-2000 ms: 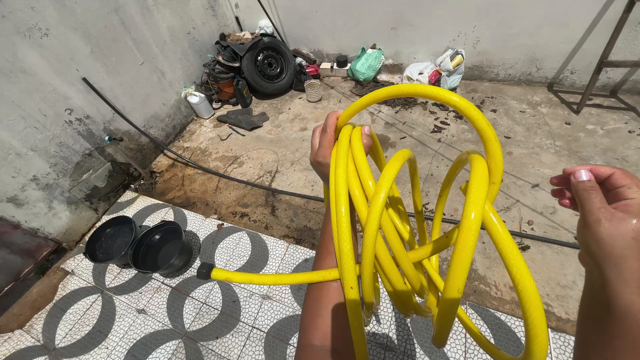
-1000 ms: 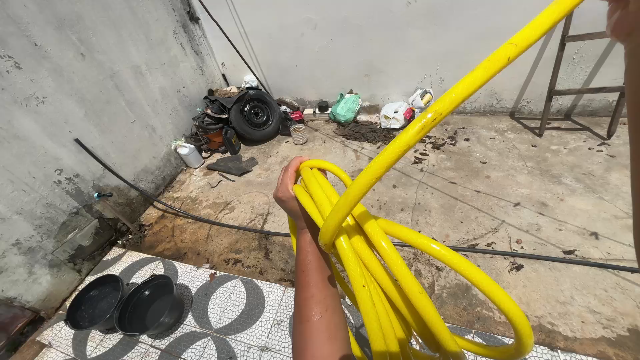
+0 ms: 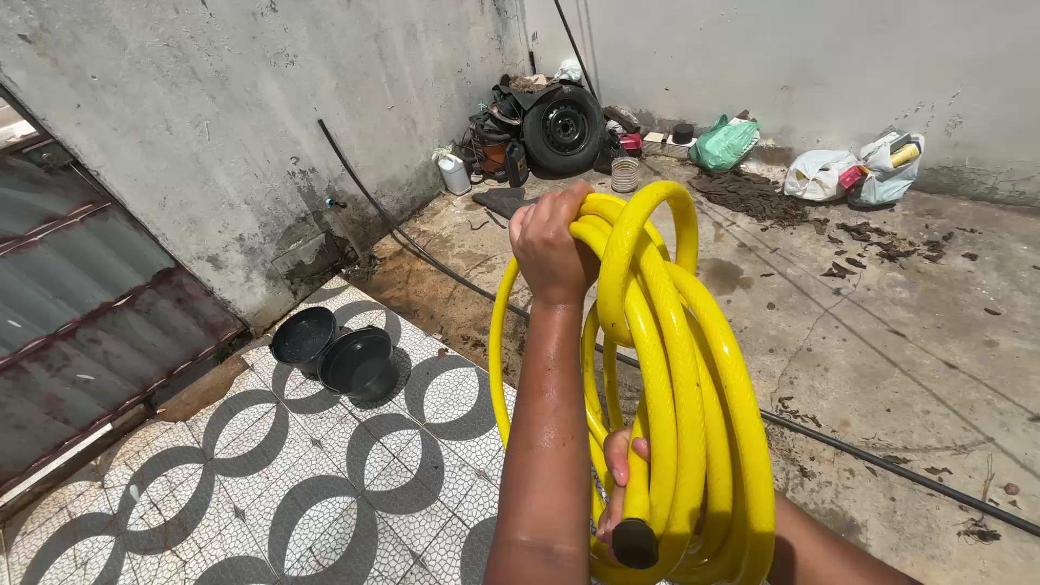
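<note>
A thick yellow hose (image 3: 678, 341) hangs in several upright loops in front of me. My left hand (image 3: 554, 240) is closed around the top of the coil, its forearm rising from below. Lower down, my right hand (image 3: 621, 479) reaches in from the right behind the loops, its fingers around the hose near its end. A black end piece (image 3: 634, 543) caps that end and points towards me. Part of my right hand and its wrist are hidden by the loops. One smaller loop curls over the top of the bundle.
Two black buckets (image 3: 357, 364) stand on patterned tiles (image 3: 317, 528). A black pipe (image 3: 886, 465) crosses the concrete floor behind the coil. By the back wall are a wheel with tire (image 3: 564, 130), a white jug (image 3: 453, 174), a green plastic bag (image 3: 725, 143) and white bags (image 3: 819, 175). A corrugated metal gate (image 3: 89, 301) is at left.
My right hand, which held a raised length of hose at the upper right a second ago, is now low behind the coil. The raised length is down among the loops. The view has turned left.
</note>
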